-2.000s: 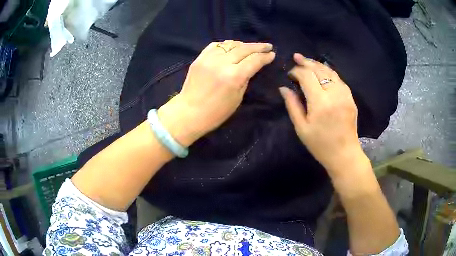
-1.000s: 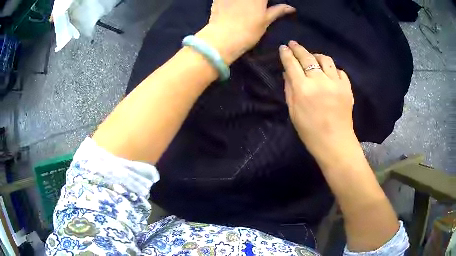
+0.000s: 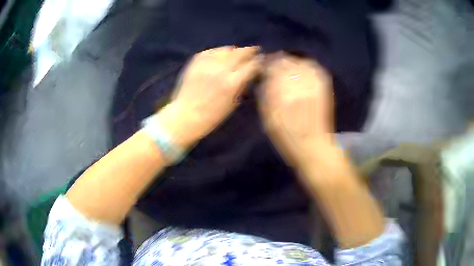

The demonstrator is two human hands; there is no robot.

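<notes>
A large dark denim garment (image 3: 223, 182) covers my lap and spreads away in front of me. The frame is blurred. My left hand (image 3: 218, 85), below a pale bracelet, lies on the cloth with its fingers bent towards the middle. My right hand (image 3: 296, 91), with a ring, is close beside it, its fingers curled down at the cloth. The fingertips of both hands are blurred or hidden, so I cannot tell if they pinch the cloth. A faint seam line shows left of my left hand.
A white cloth (image 3: 65, 34) is at the upper left. A green crate (image 3: 44, 215) is at the lower left, partly behind my sleeve. A wooden stool or table frame (image 3: 416, 153) stands at the lower right. Grey floor shows on both sides.
My left hand has come back down from the far cloth. My right hand has moved left, and its fingers have curled in beside the left. The view has shifted and blurred.
</notes>
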